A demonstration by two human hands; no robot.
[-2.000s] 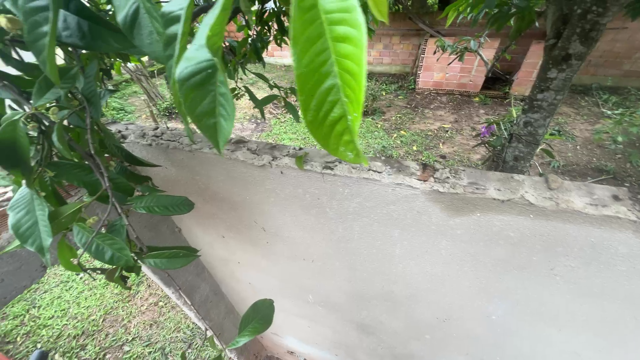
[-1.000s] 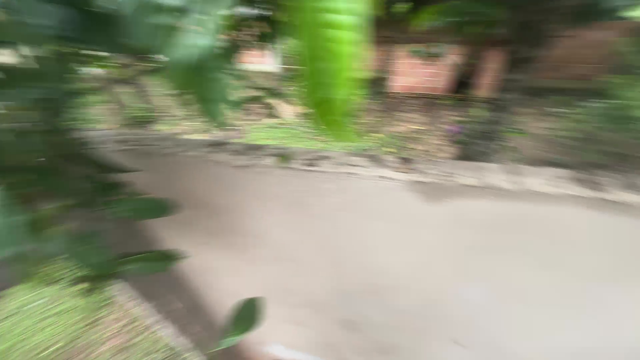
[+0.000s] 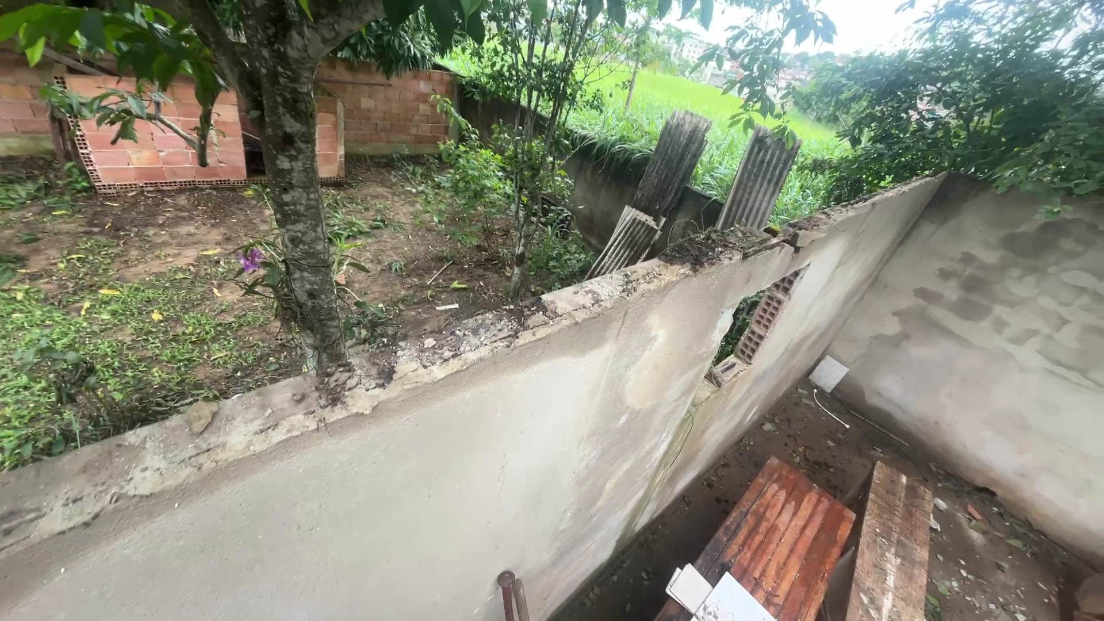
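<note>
Neither my left hand nor my right hand shows in the head view. A plastered masonry wall (image 3: 414, 466) with a rough, broken top crosses the view from lower left to upper right. It has an opening with hollow clay bricks (image 3: 766, 317) along one side. At the bottom edge, the rusty ends of a metal object (image 3: 506, 580) stand close to the wall. Reddish wooden boards (image 3: 780, 539) lie below at the right, beside a weathered timber beam (image 3: 891, 543). White flat pieces (image 3: 729, 602) rest on the boards.
A tree trunk (image 3: 302, 198) rises just behind the wall. Corrugated sheets (image 3: 759, 177) lean beyond it. A stained plaster wall (image 3: 992, 345) bounds the right side. A hollow-brick structure (image 3: 164, 142) stands on the ground at the back left.
The view has swung right. The near leaves at the left and the grass below them have left the frame; the wall opening, boards and right-hand wall have come into sight.
</note>
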